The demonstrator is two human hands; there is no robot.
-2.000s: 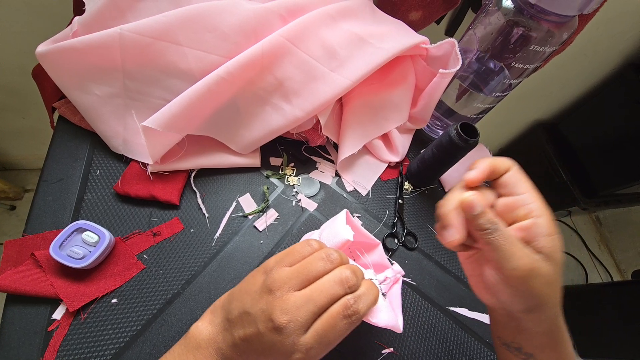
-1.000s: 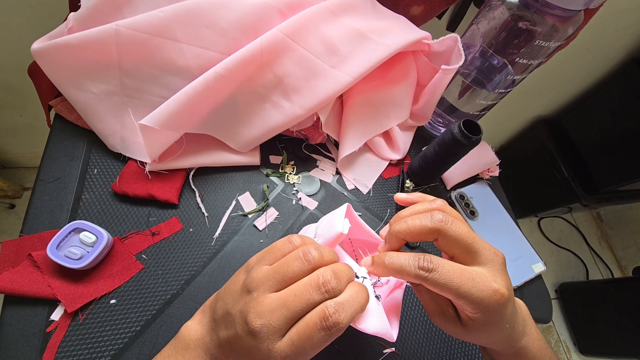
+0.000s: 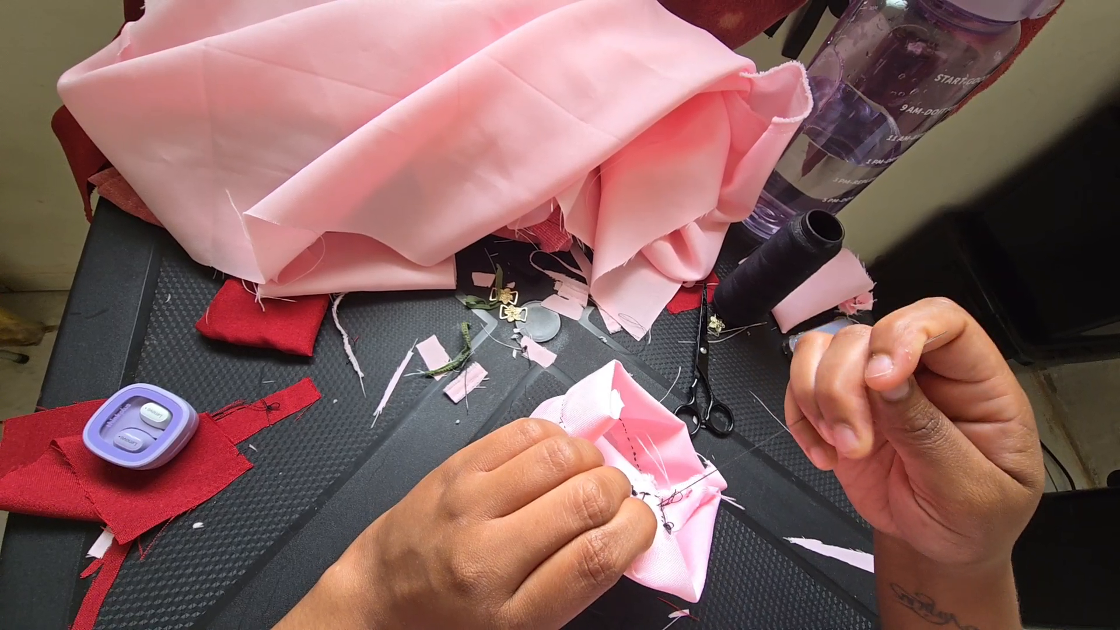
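My left hand grips a small pink fabric piece with dark hand stitches and loose thread ends. To its right my right hand is raised, with thumb and index finger pinched together. A dark thread runs from the stitches toward that hand; a needle between the fingertips cannot be made out. Small black scissors lie just behind the pink piece. Beyond them a spool of black thread leans to the right.
A large pink cloth covers the back, beside a purple water bottle. Fabric scraps and gold-coloured flower charms lie mid-table. Red cloth pieces and a lilac earbud case are at left. A phone is mostly hidden behind my right hand.
My right hand was at the pink piece one second ago and has moved away to the right, now covering most of the phone. My left hand keeps its hold on the piece.
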